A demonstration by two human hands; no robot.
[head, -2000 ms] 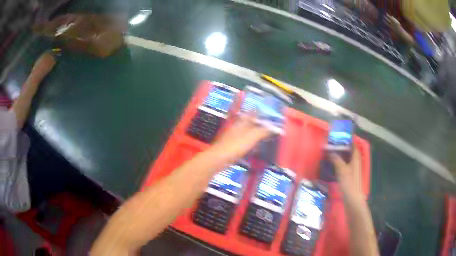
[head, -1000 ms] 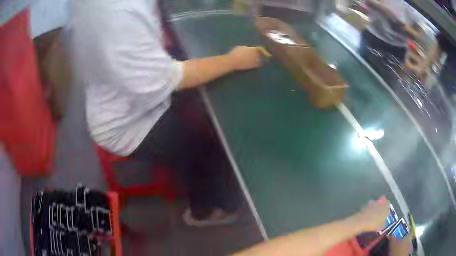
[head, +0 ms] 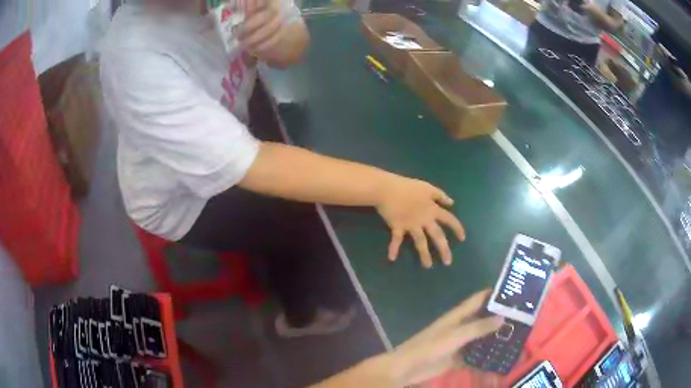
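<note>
A keypad handset (head: 511,299) with a silver-white framed, lit screen shows at the lower right, tilted over the near-left end of the red tray (head: 570,314). My left hand (head: 447,341) reaches in from the bottom edge, its fingers against the handset's left side and lower front; I take it as gripping the handset. Its underside is hidden, so I cannot tell whether it still rests on the tray. More lit handsets (head: 615,371) lie in the tray, cut off by the bottom edge. My right hand is out of the picture.
A seated person's open hand (head: 420,216) spreads over the green bench, the other holding a small carton (head: 231,23). Brown boxes (head: 454,95) stand beyond. Yellow sticks lie at the tray (head: 624,307) and near the boxes (head: 376,66). A handset crate (head: 114,341) is lower left.
The neighbour's hand has opened and come toward the tray, leaving the yellow stick on the bench. The handset now shows large at my left hand. My right hand has left view.
</note>
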